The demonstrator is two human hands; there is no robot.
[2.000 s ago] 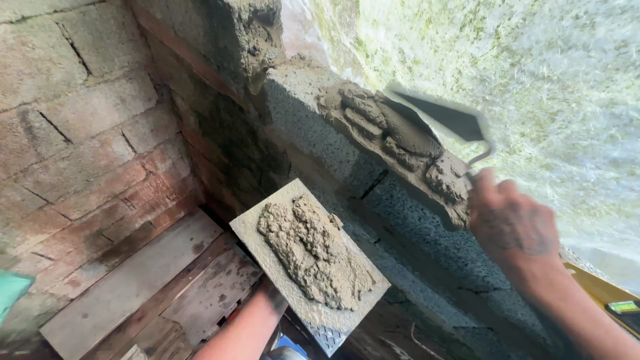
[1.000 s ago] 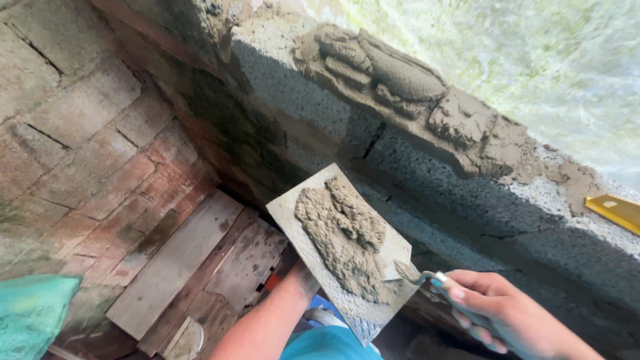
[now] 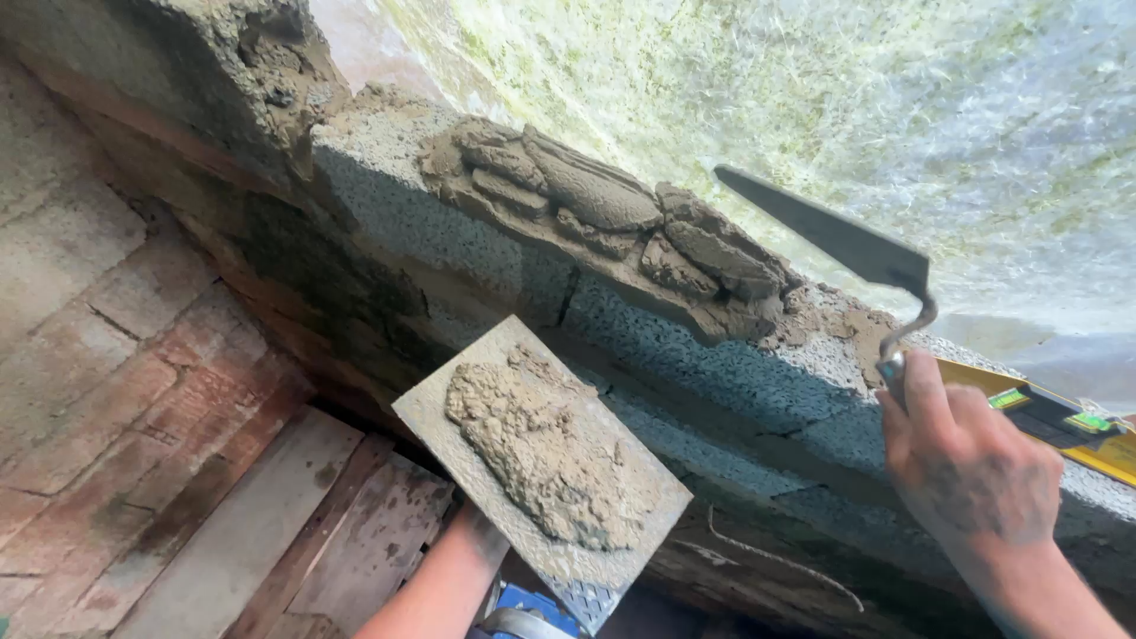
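My right hand grips the handle of a pointing trowel, whose blade is held on edge just beyond the wall top, apart from the mortar. My left hand is mostly hidden beneath a mortar hawk; its grip is out of sight, but the hawk rests on it. A lump of wet mortar lies on the hawk. Along the top of the concrete block wall runs a thick, ridged bed of mortar.
A yellow spirit level lies on the wall top at right. Planks lie at lower left beside an older block wall. A translucent, green-stained sheet stands behind the wall. Something blue shows below the hawk.
My right hand with the trowel has moved from the hawk's edge up to the wall top. The mortar bed's right part now looks fuller and more heaped than one second ago.
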